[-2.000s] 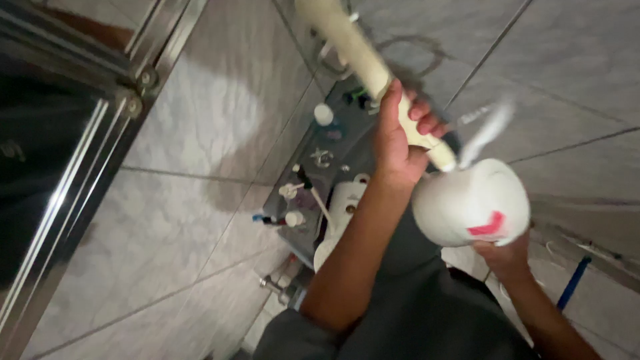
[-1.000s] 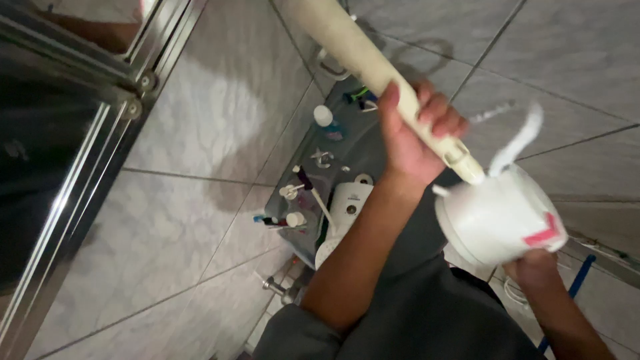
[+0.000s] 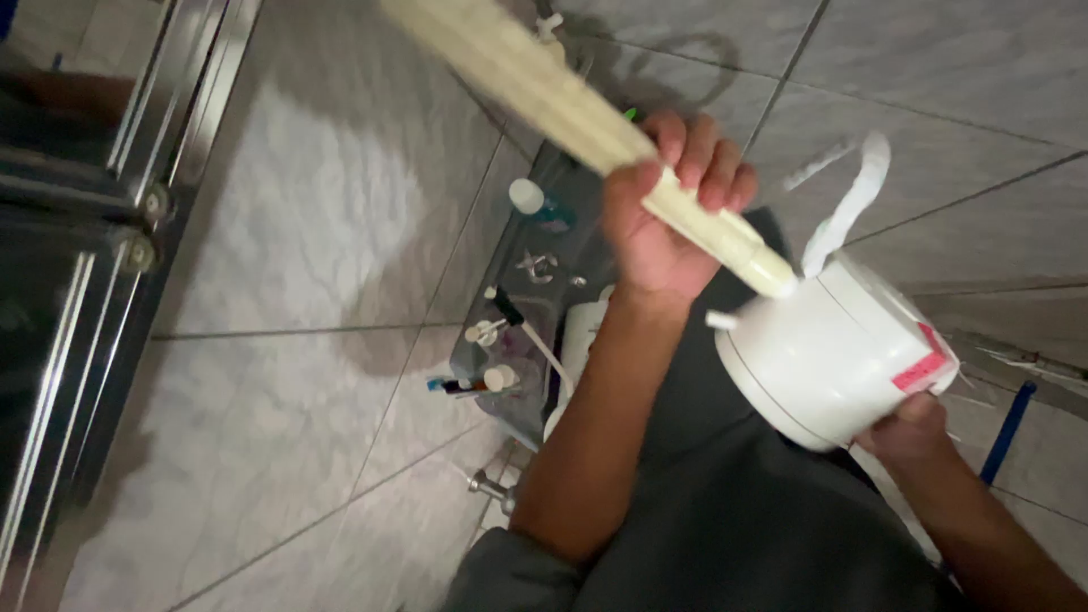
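Observation:
My left hand is wrapped around a cream plastic pipe, which runs from the top left down to the right. The pipe's lower end meets or nearly meets the top of a white round plastic housing that looks like an electric shower head. A pink-red label is on its right side. From its top rises a curved white tube or wrapped cord, and a short white spout sticks out at the left. My right hand grips the housing's lower right; some fingers are hidden behind it.
Left of my left arm is a dark grey counter with a white-capped bottle, a tap handle and toothbrushes. A metal valve projects below. A metal-framed door stands at far left; a blue stick is at right.
The white housing has shifted right since two seconds ago and tilted, its label turning from the underside toward the right. Both hands have kept their hold.

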